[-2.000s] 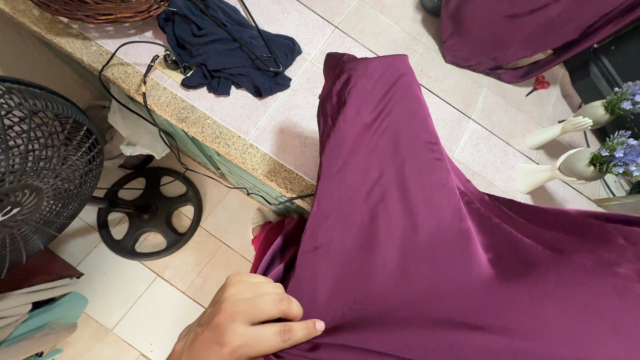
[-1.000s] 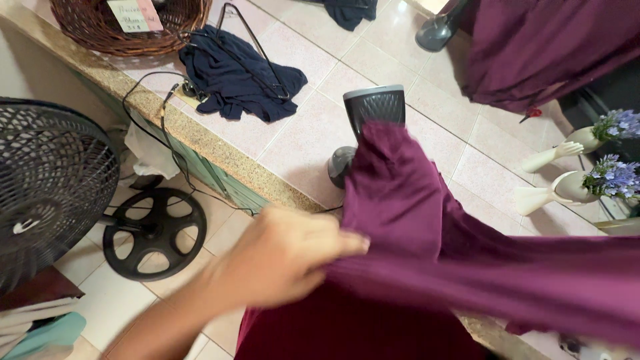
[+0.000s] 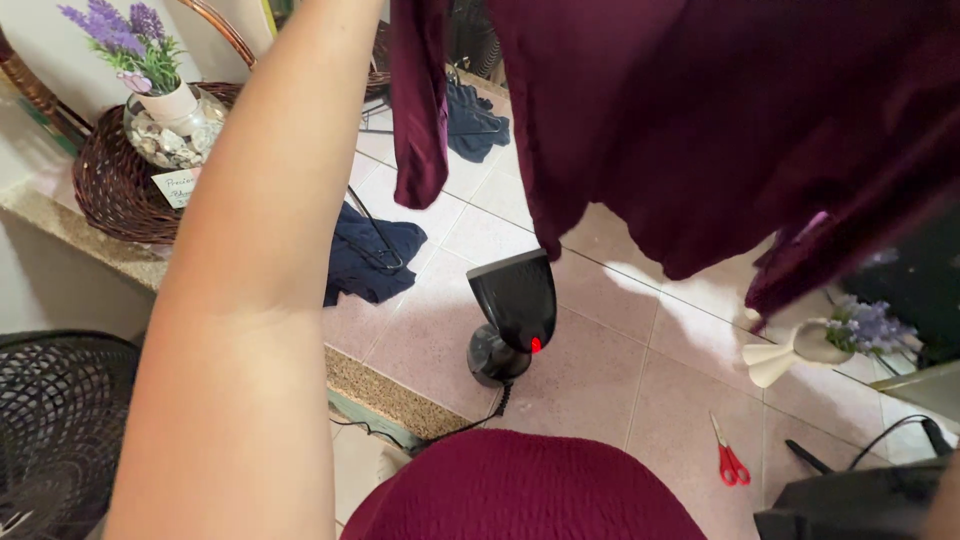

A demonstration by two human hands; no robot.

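Note:
A dark maroon satiny garment point(image 3: 660, 135) hangs across the top and right of the view, its lower edge loose above the tiled ledge. My left forearm rises past the left of the garment, but my left hand is beyond the top edge. Only a small blurred patch of skin shows at the lower right edge; my right hand is out of view. What holds the garment cannot be seen. Below its hem stands a black corded appliance, apparently a handheld garment steamer point(image 3: 517, 307), with a red light lit. Navy cloth point(image 3: 375, 251) lies left of it with a wire hanger.
A wicker basket point(image 3: 112, 199) holds a potted lavender plant point(image 3: 161, 90) over stones. Red-handled scissors point(image 3: 731, 457) lie near a black bag-like object point(image 3: 855, 499). A white vase point(image 3: 814, 341) with purple flowers stands right. A black fan point(image 3: 60, 427) is lower left. A mirror apparently reflects some items.
The maroon garment has moved up from the lower middle. My left arm now reaches upward and its hand has left the view. The view has shifted, showing the basket's plant and the scissors.

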